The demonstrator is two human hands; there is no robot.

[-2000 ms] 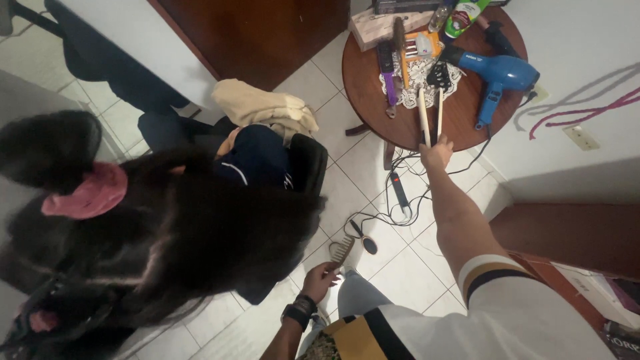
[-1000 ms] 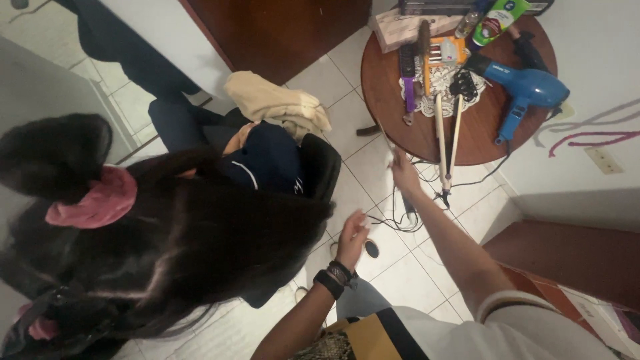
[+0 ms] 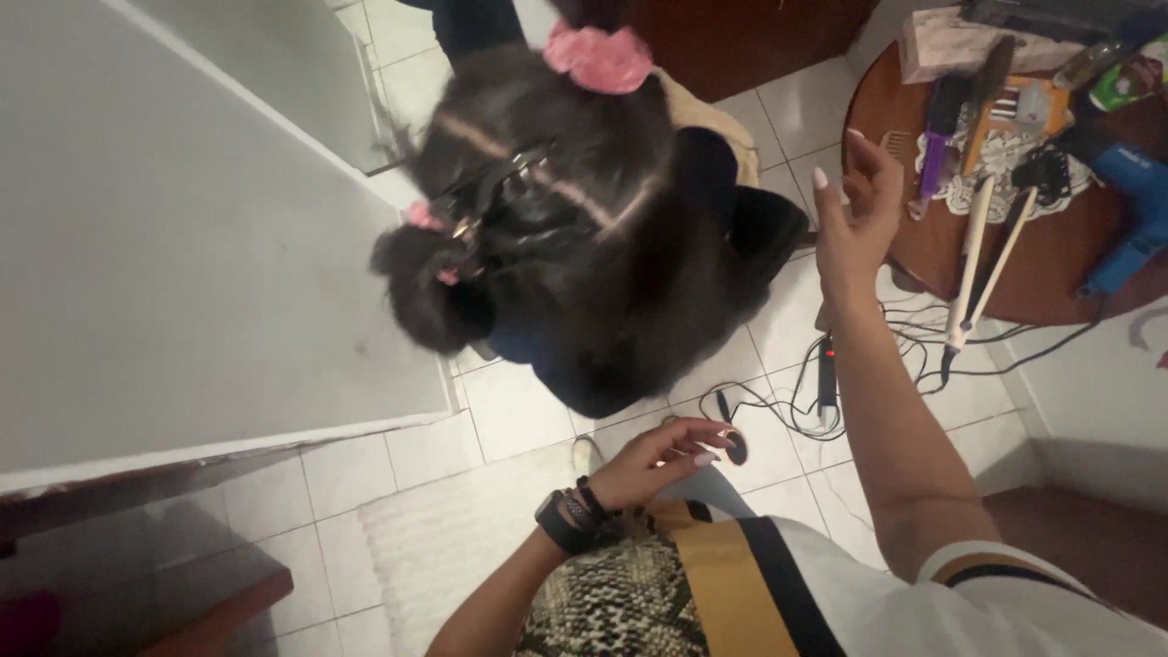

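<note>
My left hand (image 3: 664,461) hangs low in front of my body, fingers loosely apart, holding nothing. My right hand (image 3: 858,214) is raised at the left edge of the round wooden table, fingers spread and empty. Between the two hands and farther off is a seated person's dark hair (image 3: 602,210), parted in sections, with a pink scrunchie (image 3: 599,57) and metal clips (image 3: 522,166). A white hair straightener (image 3: 972,265) lies spread on the table, its cord end past the edge. Near my right hand are a wide-tooth comb (image 3: 896,144) and a purple-handled brush (image 3: 931,169).
The round table (image 3: 1049,283) also bears a blue hair dryer (image 3: 1131,214), a lace doily (image 3: 958,192) and a box (image 3: 931,46). Cords and a power strip (image 3: 827,374) lie on the tiled floor below. A grey wall (image 3: 201,255) stands at the left.
The right hand has left the straightener that it touched two seconds ago. The comb held in the left hand then is no longer there; a comb now lies on the table. The view has swung left.
</note>
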